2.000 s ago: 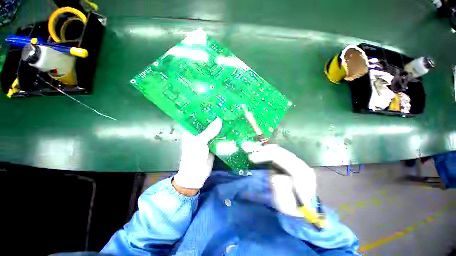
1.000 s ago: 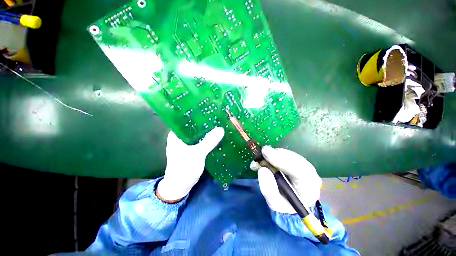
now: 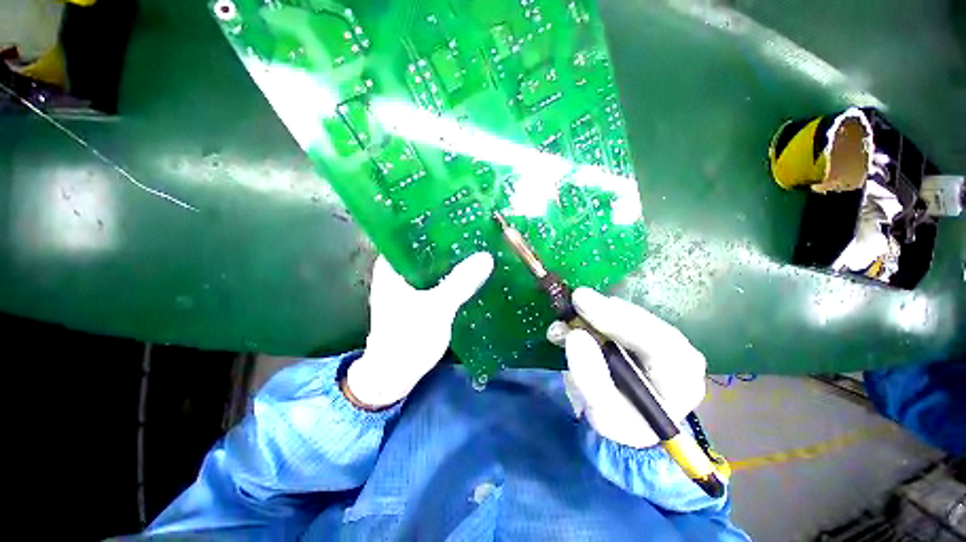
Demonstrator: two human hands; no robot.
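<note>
A large green printed circuit board [image 3: 424,180] shows its side with many silver dots, tilted towards me, its far end cut off by the top edge. My left hand [image 3: 424,318], in a white glove, grips its near left edge, thumb on top, fingers hidden beneath. My right hand [image 3: 636,365], in a white glove, holds a soldering iron [image 3: 620,371] like a pen. The iron has a dark handle, a yellow and black end and a copper-brown tip. The tip points at the board's middle; whether it touches a joint I cannot tell.
The green worktop [image 3: 265,244] lies under the board. A yellow-and-black iron holder [image 3: 805,154] and a black parts box [image 3: 832,228] with white crumpled material stand at right. A thin solder wire [image 3: 117,169] runs from the left parts box [image 3: 101,53]. Blue cloth [image 3: 922,408] shows at far right.
The board first came closer and turned steeper in view, then shifted slightly right. The right hand's blurred iron is now steady, its tip over the board's middle. The left hand keeps its grip.
</note>
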